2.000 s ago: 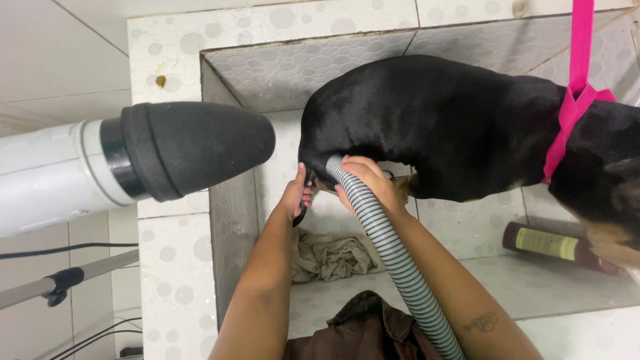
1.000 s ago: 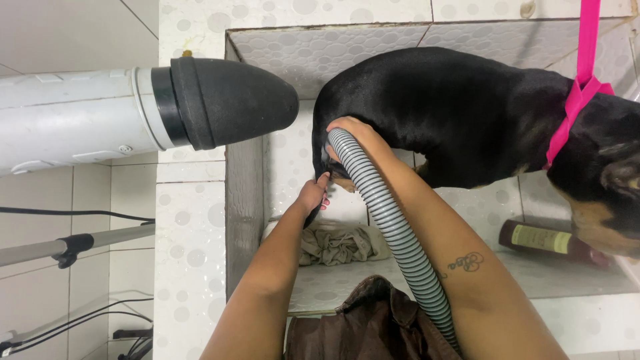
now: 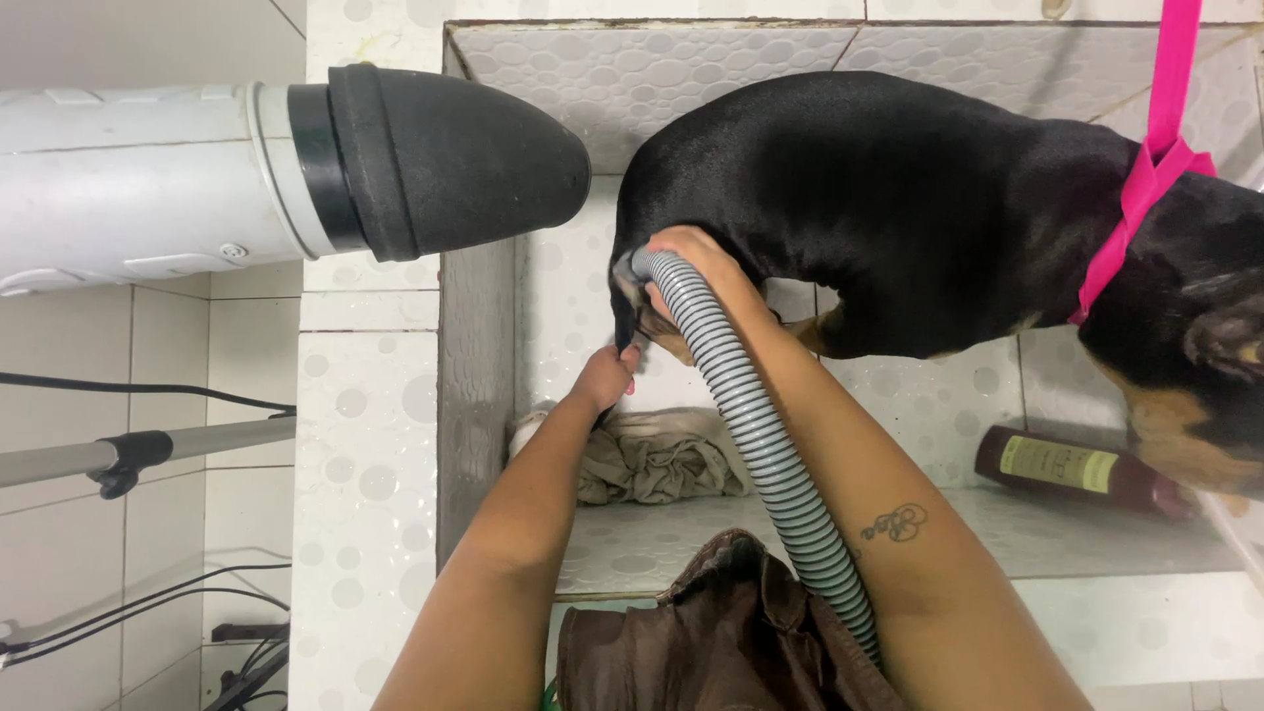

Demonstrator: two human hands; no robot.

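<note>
A black-and-tan dog [image 3: 869, 197] stands in a tiled tub, its head toward the right edge and a pink lead [image 3: 1136, 212] around its neck. My left hand [image 3: 607, 380] grips the dog's dark tail [image 3: 623, 321] below the rump. My right hand [image 3: 701, 262] is closed around the end of a grey ribbed hose [image 3: 746, 405], against the dog's hindquarters; the hose's tip is partly hidden by my fingers. The hose runs down along my right forearm. Below the tail, a crumpled beige cloth [image 3: 662, 459] lies on the tub floor.
A large white dryer body with a black rubber nozzle [image 3: 464, 163] juts in from the left above the tub's tiled rim [image 3: 365, 474]. A dark red bottle [image 3: 1081, 472] lies on its side under the dog's head. A stand's pole [image 3: 212, 441] and black cables are at the lower left.
My left hand has moved down along the tail, away from the rump. My right hand with the hose end has shifted up slightly on the hindquarters since two seconds ago.
</note>
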